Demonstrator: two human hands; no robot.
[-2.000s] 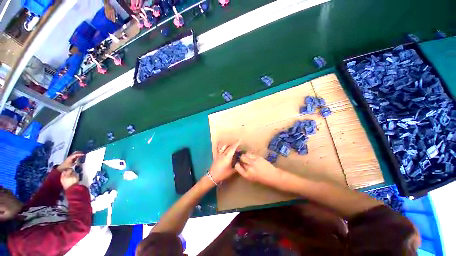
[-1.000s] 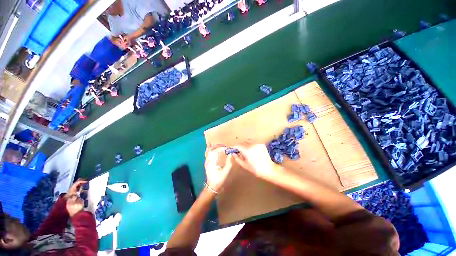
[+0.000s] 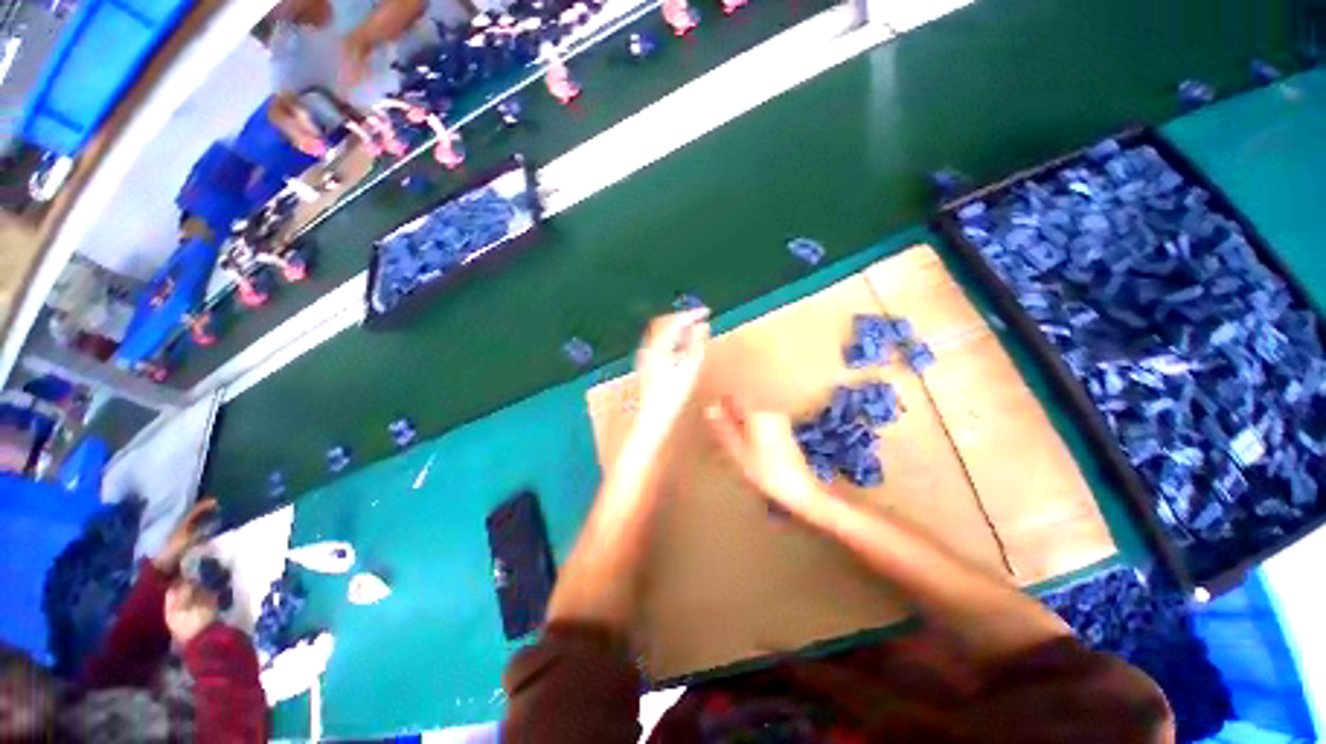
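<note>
My left hand [image 3: 673, 349] is blurred and reaches over the far edge of the cardboard sheet [image 3: 756, 581] at the belt. A small dark-blue part [image 3: 689, 304] lies right at its fingertips; whether they touch or hold it is unclear. My right hand [image 3: 756, 443] is above the cardboard, fingers apart, with nothing visible in it. Just right of it lies a pile of loose blue parts [image 3: 848, 436], with a smaller cluster [image 3: 884, 342] beyond.
A black-rimmed tray [image 3: 1069, 353] heaped with blue parts stands right, above a blue crate [image 3: 1262, 654]. A phone [image 3: 519, 567] lies left of the cardboard. The green belt [image 3: 873, 131] carries spaced parts and a small tray [image 3: 454, 240]. A neighbouring person's hands [image 3: 189, 574] are far left.
My hands have separated. The left has moved away from me to the belt edge; the right stays over the cardboard, its fingers now apart. The part held between them earlier is no longer there.
</note>
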